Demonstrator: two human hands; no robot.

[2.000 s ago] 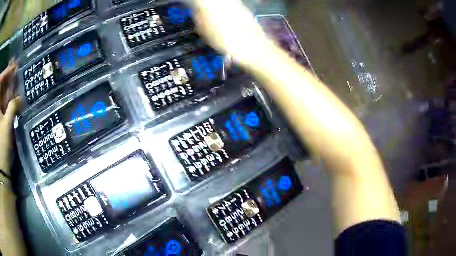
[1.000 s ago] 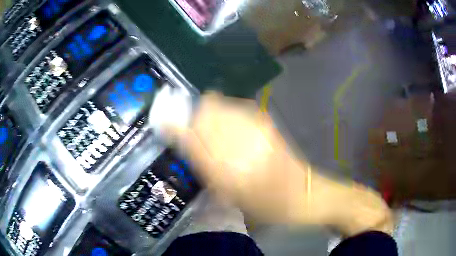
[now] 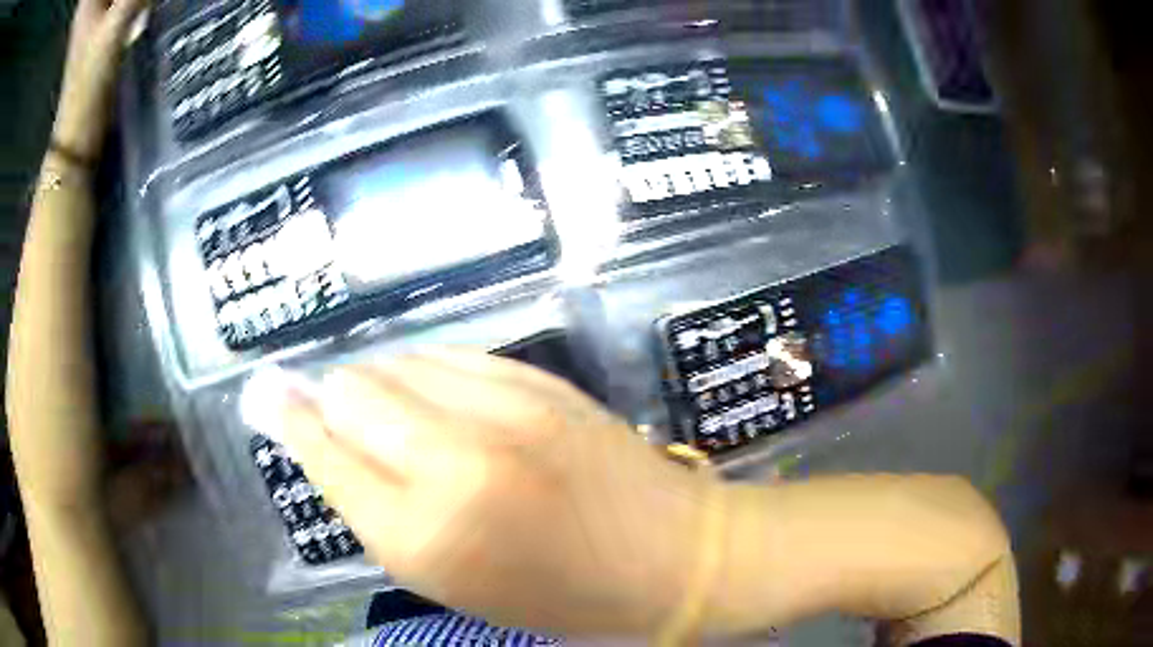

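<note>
A clear plastic tray [image 3: 164, 303] holds black keypad phones in two columns. My right hand [image 3: 493, 493] reaches in from the lower right and lies over the nearest left-column phone [image 3: 304, 512], hiding most of it. A small white cloth [image 3: 268, 402] is pinched in its fingertips at the keypad end. The phone above it [image 3: 379, 228] has a screen white with glare. The lowest right-column phone [image 3: 797, 348] shows blue print. My left hand [image 3: 101, 44] is at the tray's far left edge, cut off by the top of the picture; its fingers are partly hidden.
A smartphone [image 3: 948, 51] with a pale edge lies beyond the tray at the upper right, on a dark green mat [image 3: 967, 190]. The floor with faint yellow lines shows at the right. Striped clothing [image 3: 455, 632] shows at the bottom edge.
My right hand has moved left across the tray, from a right-column phone to the nearest left-column phone. The view has shifted, so my left arm shows again.
</note>
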